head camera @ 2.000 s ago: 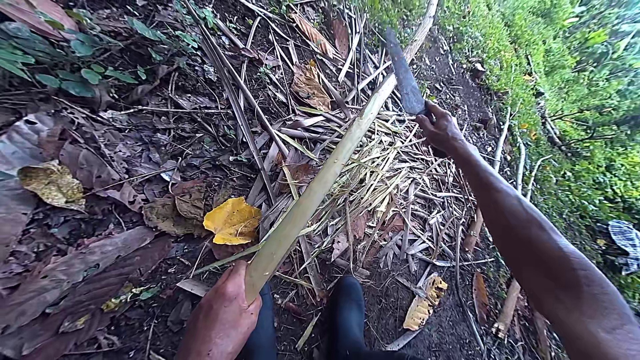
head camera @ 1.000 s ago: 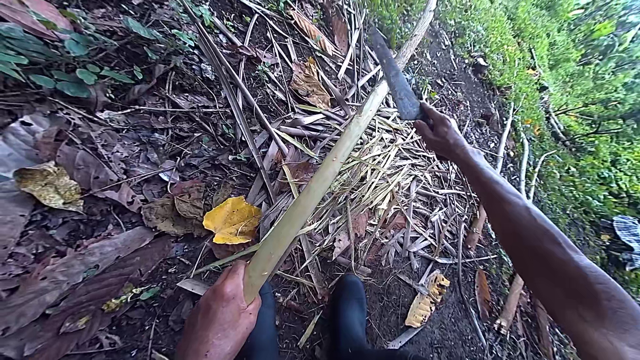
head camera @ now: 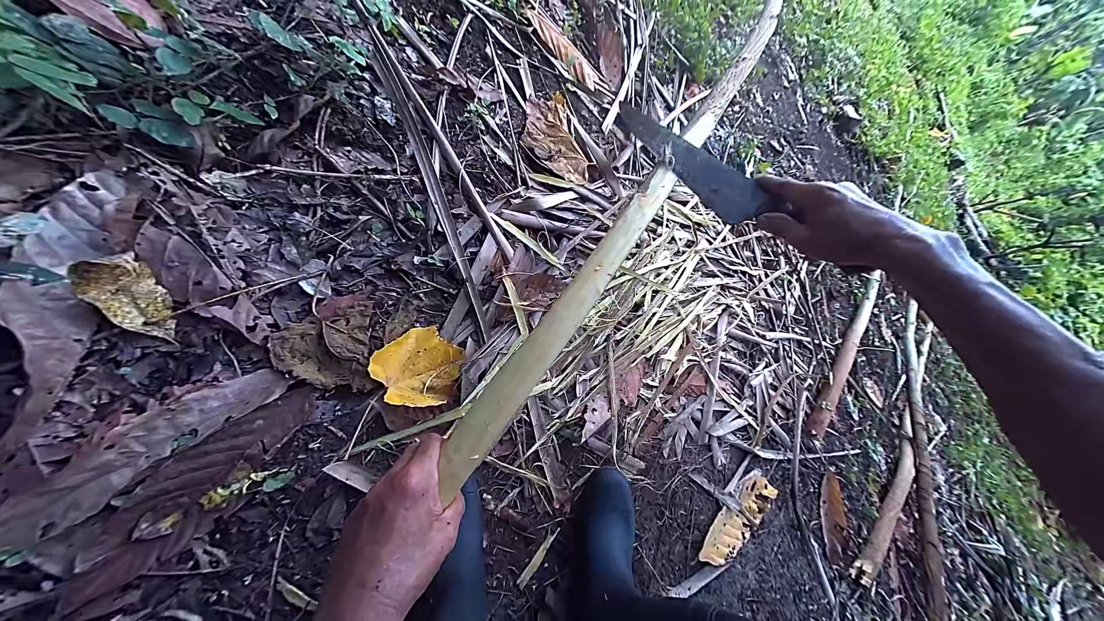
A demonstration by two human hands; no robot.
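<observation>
My left hand [head camera: 401, 526] grips the near end of a long wooden pole [head camera: 552, 341], pale and stripped of bark along its near part. The pole slants up and away to the right, and its far part still looks bark-covered. In my right hand [head camera: 828, 216] is a machete [head camera: 716, 177] with a dark, broad blade; its handle is hidden inside my fingers. The blade lies across the pole, about where the pale wood meets a small knot. Beneath the pole spreads a heap of thin wood shavings [head camera: 664, 302].
Black rubber boots [head camera: 604, 526] stand close below the pole. Cut sticks [head camera: 849, 358] lie on the soil at the right, by green undergrowth [head camera: 931, 78]. Dry brown leaves [head camera: 129, 440] and a yellow leaf [head camera: 417, 366] cover the ground at left.
The machete and my right hand have come down and nearer along the pole, and the blade now crosses it. My left hand keeps its hold at the near end.
</observation>
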